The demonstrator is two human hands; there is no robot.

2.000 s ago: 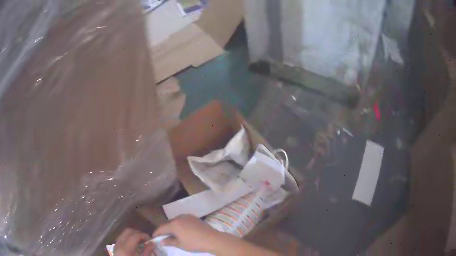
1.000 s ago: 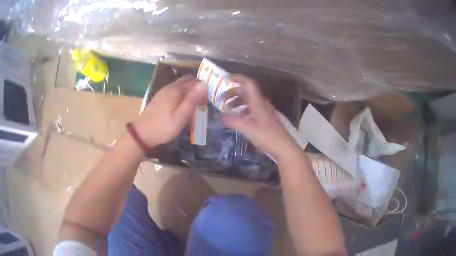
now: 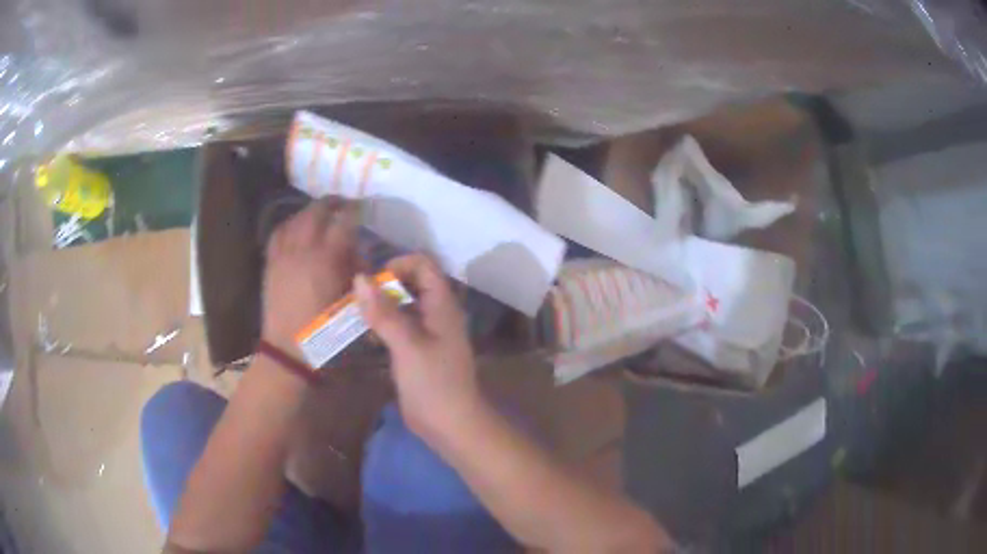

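My right hand (image 3: 422, 330) pinches one end of a warning label (image 3: 338, 330) with an orange band. The label's other end lies at the back of my left hand, near the wrist. My left hand (image 3: 308, 265) is over the open parts box (image 3: 233, 260); its fingertips are blurred, and whether they grip anything cannot be told. A curling label sheet (image 3: 433, 216) stretches across the box above both hands, with orange-banded labels at its left end and blank white at its right.
A second open carton at the right holds a roll of orange-striped labels (image 3: 617, 308) and white papers (image 3: 741, 287). A white strip (image 3: 781, 442) lies on the floor. Stretch wrap (image 3: 433, 54) covers a stack along the top. A yellow bottle (image 3: 74, 186) is at the left.
The label sheet, curled between my hands a second ago, is now stretched out over the box. My right hand has moved down to my left wrist with a label. The view has shifted right.
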